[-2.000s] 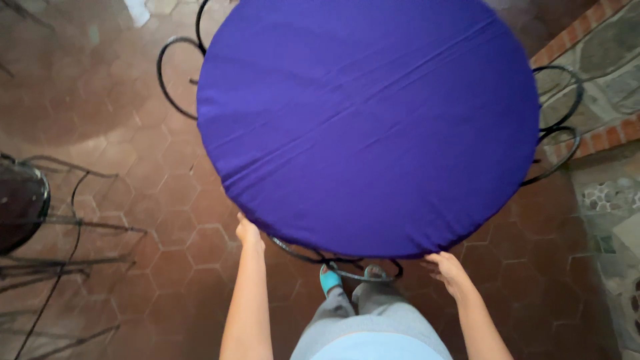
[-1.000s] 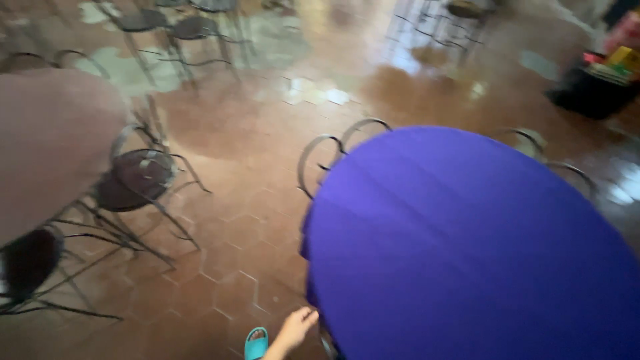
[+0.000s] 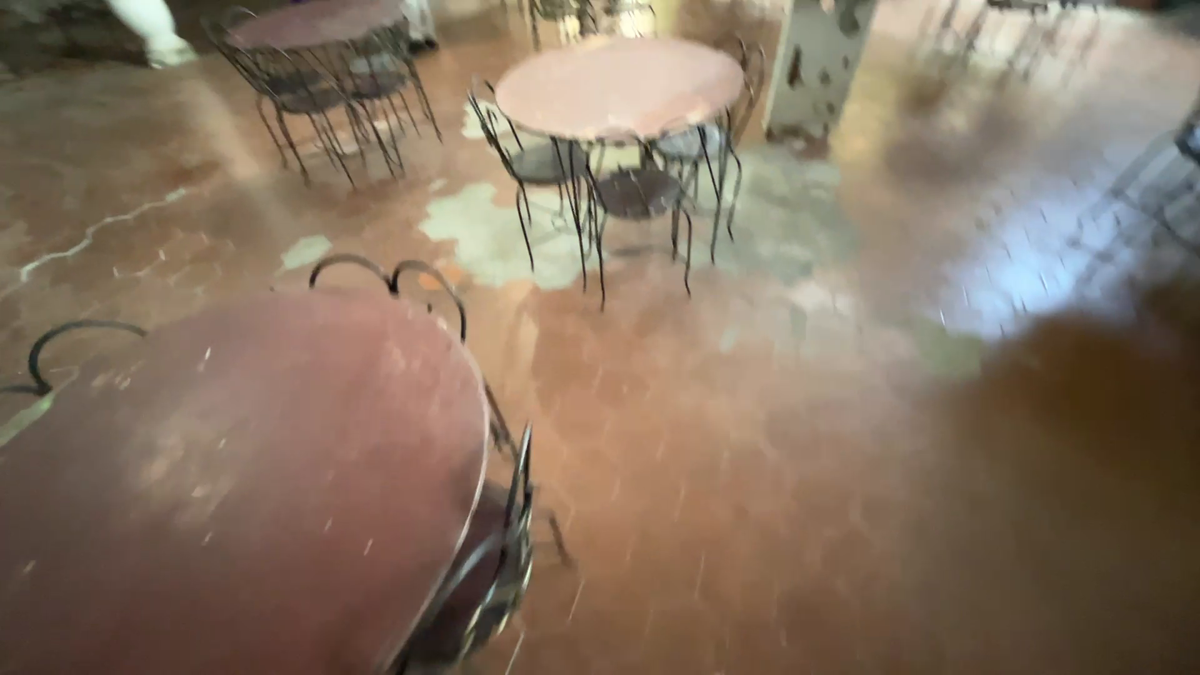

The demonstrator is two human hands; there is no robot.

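Neither my left hand nor my right hand shows in the head view. At the lower left is a round table with a bare reddish top (image 3: 309, 469), the closest table in view. A black metal chair (image 3: 511, 562) stands against its right side, with its seat partly under the tabletop. The looped back of another chair (image 3: 394, 272) rises behind the far edge, and one more chair back (image 3: 84, 328) shows at the left. The view is blurred by motion.
A round pinkish table (image 3: 619, 84) with several metal chairs stands beyond, left of a worn pillar (image 3: 816, 66). Another reddish table (image 3: 314, 21) with chairs is at the upper left. Hexagonal tiles (image 3: 703, 450) cover the floor, with pale patches and glare.
The view has swung far to the left, so the purple-covered round table has left the frame. My left hand, which was at its edge in both earlier frames, is out of view.
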